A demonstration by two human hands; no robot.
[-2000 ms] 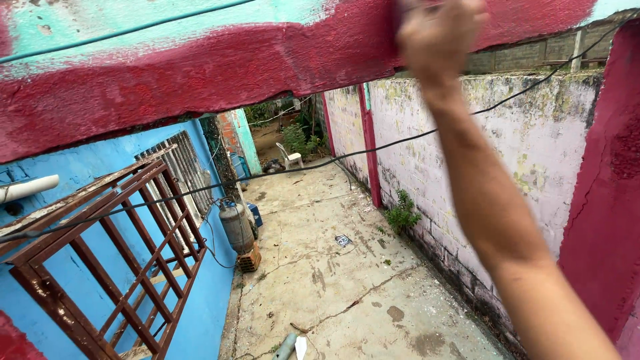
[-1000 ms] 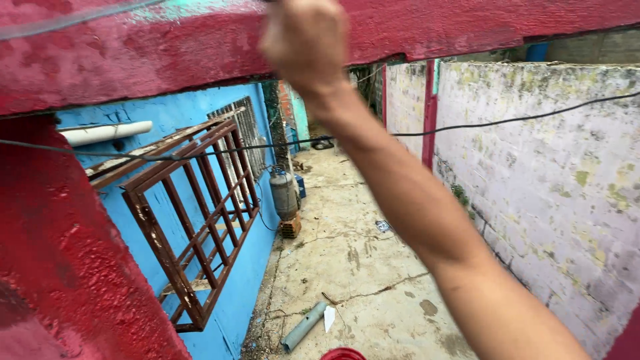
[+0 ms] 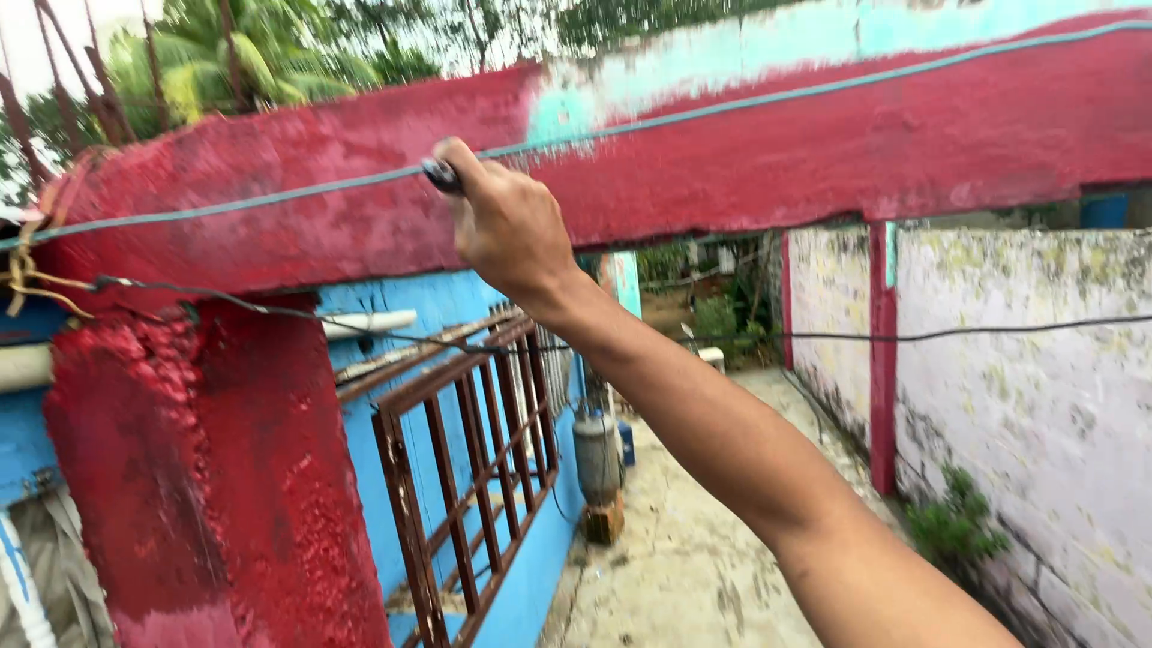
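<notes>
My right hand (image 3: 511, 220), on an arm that reaches in from the lower right, is closed around a dark handle (image 3: 442, 175). The working end of that tool is hidden behind the fist. The hand is in front of a concrete beam (image 3: 765, 162) coated in red paint, with turquoise still showing along its upper part. A thin blue-green cable (image 3: 315, 187) runs along the beam's face and passes at the hand. Below the beam's left end stands a rough red pillar (image 3: 261, 468). My left hand is out of view.
A black cable (image 3: 810, 337) crosses below the beam. A rusty metal window grille (image 3: 468, 450) juts from the blue wall (image 3: 558, 504). Behind it stands a grey gas cylinder (image 3: 598, 454). Rusty rebar (image 3: 99, 90) rises at the upper left; a stained pale wall (image 3: 1035, 405) lines the right.
The view has swung left and up, bringing the pillar and the beam's left end into sight. My right hand has moved left along the beam. A red container's rim, visible one second ago, is out of view.
</notes>
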